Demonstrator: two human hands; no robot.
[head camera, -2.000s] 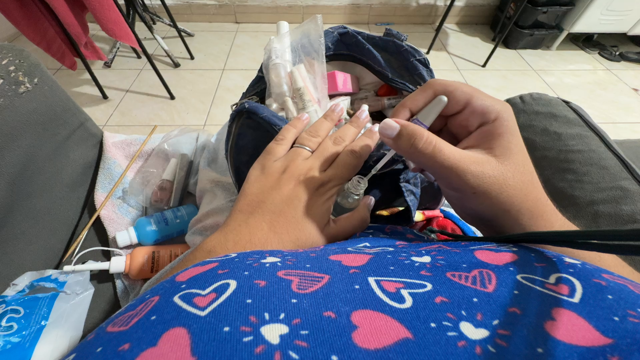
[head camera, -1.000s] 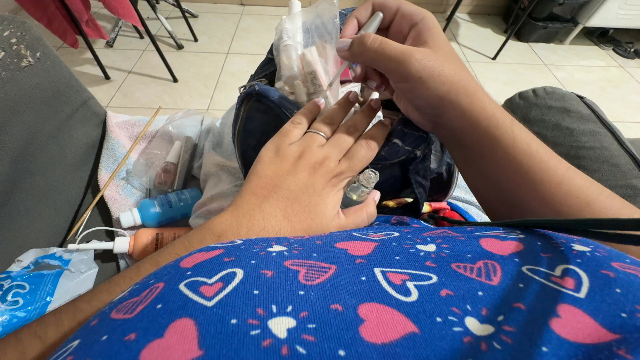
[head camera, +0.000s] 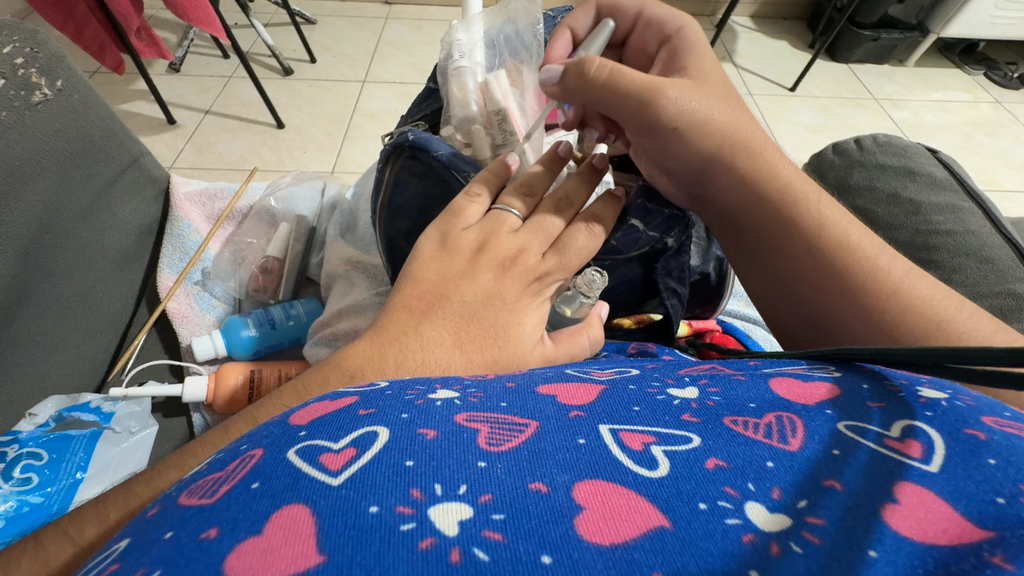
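Observation:
My left hand (head camera: 504, 248), a ring on one finger, lies spread palm down over the dark blue bag (head camera: 416, 200). Its thumb holds a small open glass nail polish bottle (head camera: 580, 296) against the palm side. Between the thumb and fingers of my right hand (head camera: 640, 88) is a nail polish brush with a grey cap (head camera: 594, 40); the brush points down at the fingertips of the left hand. Whether its bristles touch a nail I cannot tell. Just behind these fingertips stands a clear plastic bag of bottles and tubes (head camera: 488, 88).
At the left, a blue bottle (head camera: 268, 328), an orange bottle with a nozzle (head camera: 252, 386), a thin wooden stick (head camera: 192, 264) and a clear bag with a polish bottle (head camera: 272, 248) lie on a towel (head camera: 188, 208). A torn blue-and-white packet (head camera: 72, 456) is nearer. Grey armrests (head camera: 904, 208) flank the bag.
My right hand has lifted the brush from near the mouth of the glass bottle to the fingertips of my left hand. The left hand stays spread, still with the bottle.

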